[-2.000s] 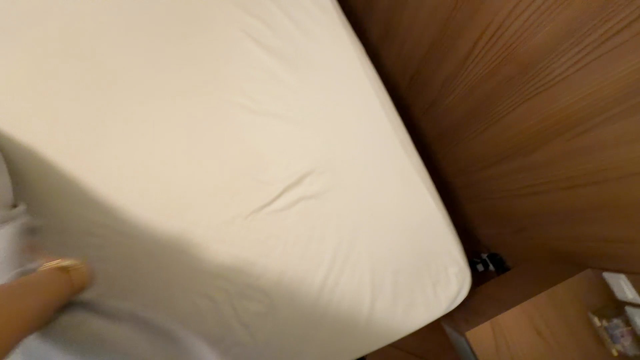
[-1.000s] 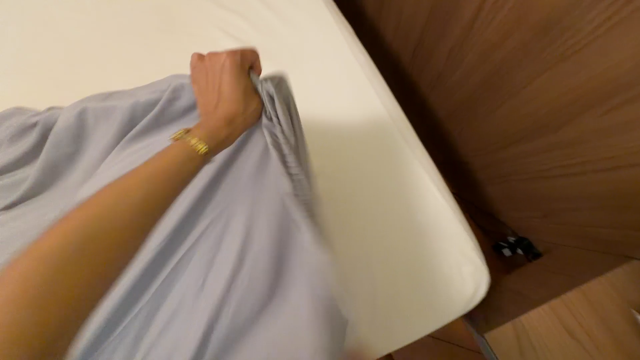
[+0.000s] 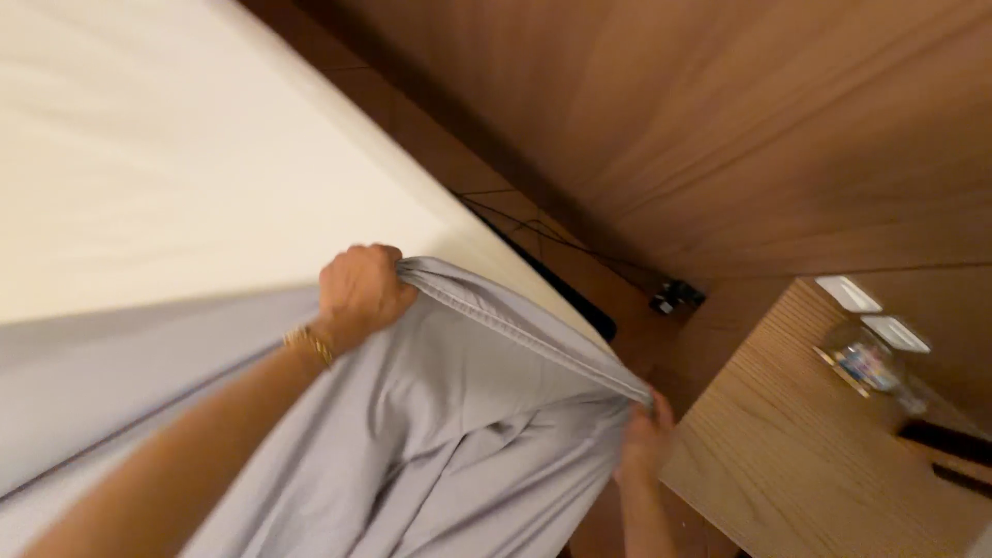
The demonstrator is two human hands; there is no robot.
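A grey fitted sheet (image 3: 465,387) with a gathered elastic edge is stretched between my two hands. My left hand (image 3: 363,287), with a gold bracelet at the wrist, grips the edge above the mattress. My right hand (image 3: 645,434) is closed on the same edge farther right, by the mattress corner, and is slightly blurred. Beneath the sheet lies a mattress with a cream cover (image 3: 194,170). Grey fabric covers its near part and hides the corner.
A wooden panel (image 3: 697,139) rises beyond a gap beside the mattress. Cables and a black plug cluster (image 3: 676,297) are in that gap. At the right stands a wooden nightstand (image 3: 798,418) holding a clear container (image 3: 864,364); white wall switches or sockets (image 3: 849,294) are behind it.
My right hand has come into clear view, holding the sheet's edge. The edge is now spread between both hands toward the mattress corner. The view has shifted toward the nightstand.
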